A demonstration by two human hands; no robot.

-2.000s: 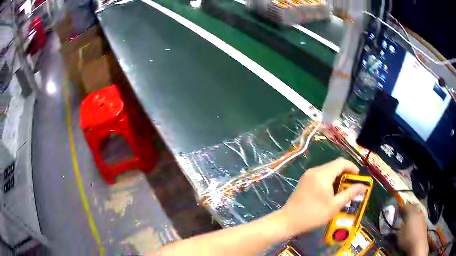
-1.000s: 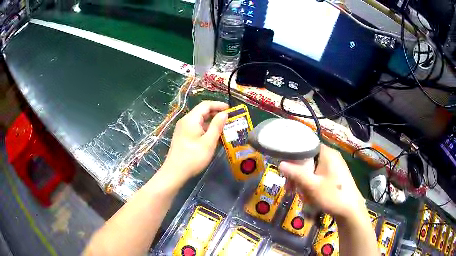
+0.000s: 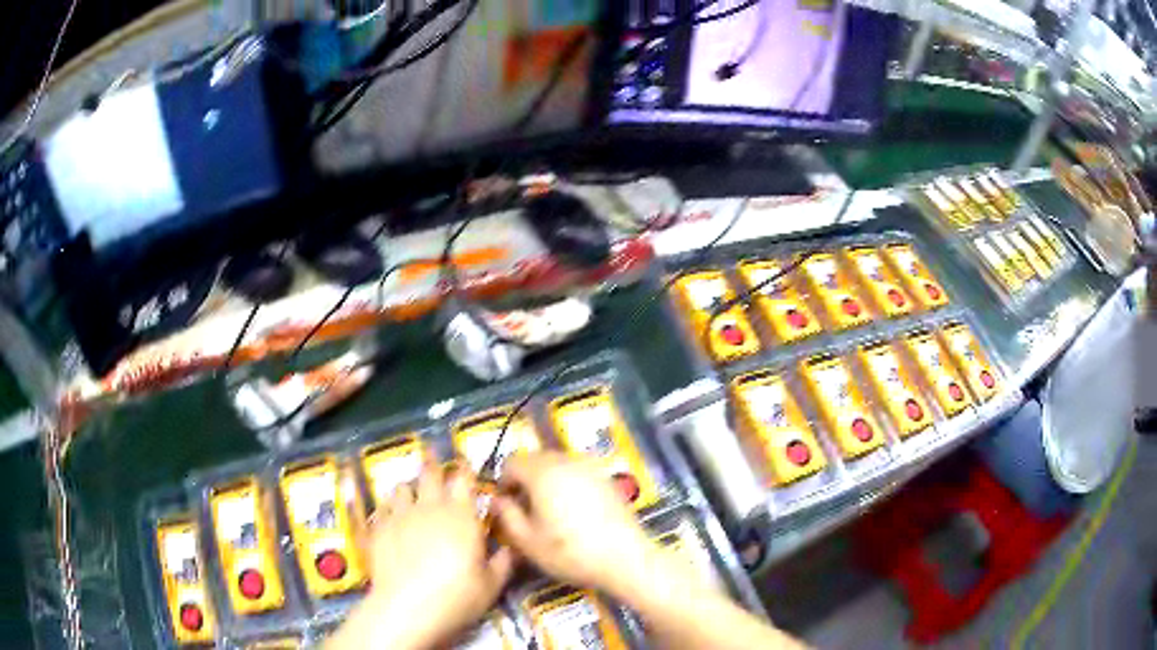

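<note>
Yellow handheld units with red buttons, one of them a unit (image 3: 320, 527) in the back row, lie in a clear blister tray (image 3: 142, 540) in front of me. My left hand (image 3: 431, 559) is over the tray's middle, fingers curled and covering part of the units; its grip is hidden. My right hand (image 3: 571, 514) is beside it, fingertips pinched together where a thin black cable (image 3: 510, 413) comes down. The plug is hidden between the hands.
A second filled tray (image 3: 831, 343) lies right, another (image 3: 996, 235) beyond. A grey-white object (image 3: 721, 460) lies between the trays. Two white scanners (image 3: 302, 391) (image 3: 520, 333) lie behind. Monitors (image 3: 171, 159) stand at the back; a red stool (image 3: 971, 546) is lower right.
The view has swung right onto the trays. The single unit raised in my left hand and the scanner in my right hand are no longer held up. Both hands are now together low over the tray.
</note>
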